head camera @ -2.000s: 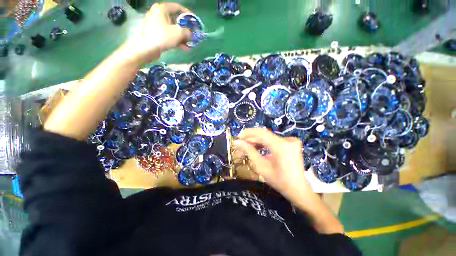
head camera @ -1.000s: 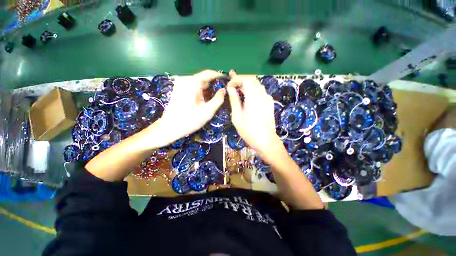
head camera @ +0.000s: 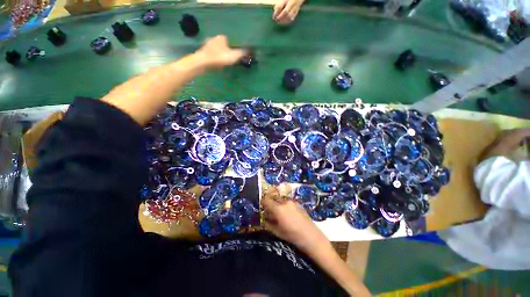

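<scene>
My left hand (head camera: 222,52) is stretched out over the green conveyor belt, its fingertips at a small dark round unit (head camera: 248,60); whether they grip it is unclear. My right hand (head camera: 280,210) is low at the near bench edge, fingers down at the small coppery parts (head camera: 273,196), which it partly hides. Any part in its fingers is too small to tell. A large heap of black and blue round units (head camera: 348,149) with thin pale leads covers the bench. Smaller blue discs (head camera: 221,223) and a reddish tangled pile (head camera: 171,207) lie left of my right hand.
The green belt (head camera: 145,69) carries several spaced dark units. Another person's hand (head camera: 286,10) is at its far side. A person's pale sleeve (head camera: 505,180) is at the right by the cardboard (head camera: 462,174). A grey bar (head camera: 471,72) slants across the upper right.
My hands were together at a unit over the heap and are now apart. My left hand moved out to the belt; my right moved down to the coppery parts. A hand has appeared at the top.
</scene>
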